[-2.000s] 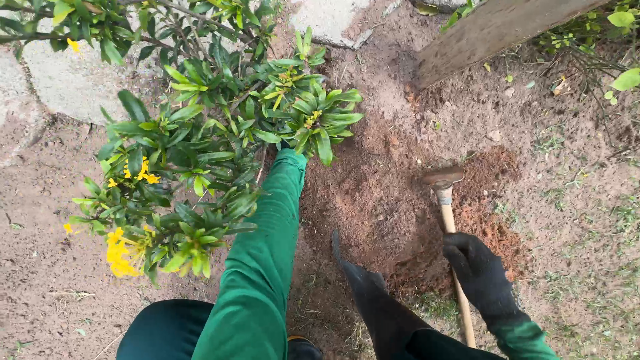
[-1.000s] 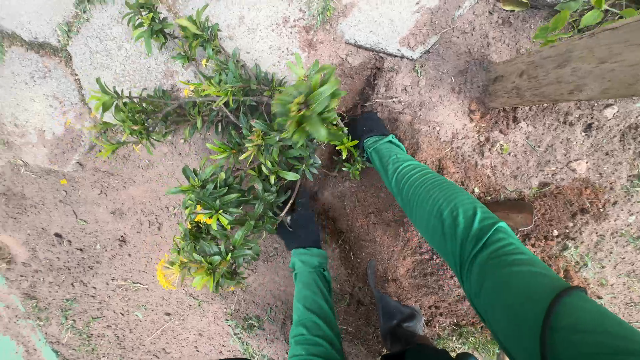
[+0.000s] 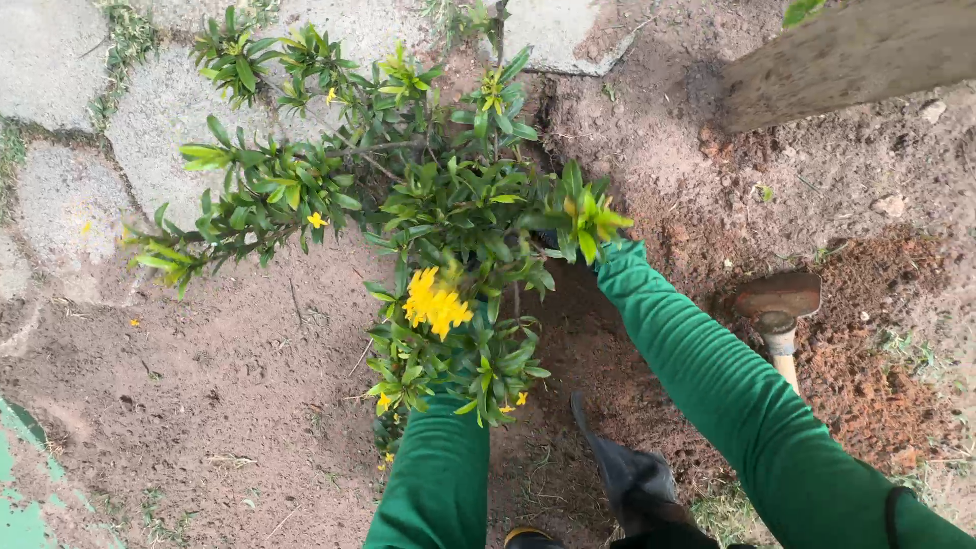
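A leafy shrub with yellow flowers (image 3: 457, 198) fills the upper middle of the head view. Both of my green-sleeved arms reach in under its foliage. Leaves hide my left hand fully, with the sleeve entering from below. Of my right hand (image 3: 547, 238) only a bit of dark glove shows at the shrub's right side, its fingers covered. Whether either hand grips a stem cannot be told. To the right, a hoe with a rusty metal blade (image 3: 779, 296) and a wooden handle lies on loose reddish soil, partly behind my right arm.
Stone paving slabs (image 3: 183, 122) lie at the upper left. A wooden post (image 3: 846, 65) stands at the upper right. Dark boots (image 3: 637, 473) are at the bottom, on bare earth. A green painted surface (image 3: 23, 473) shows at the lower left edge.
Two seconds ago my right hand was on the hoe's handle; now the hoe lies apart from it and that arm reaches to the shrub. Foliage now covers my left hand, which showed one second ago.
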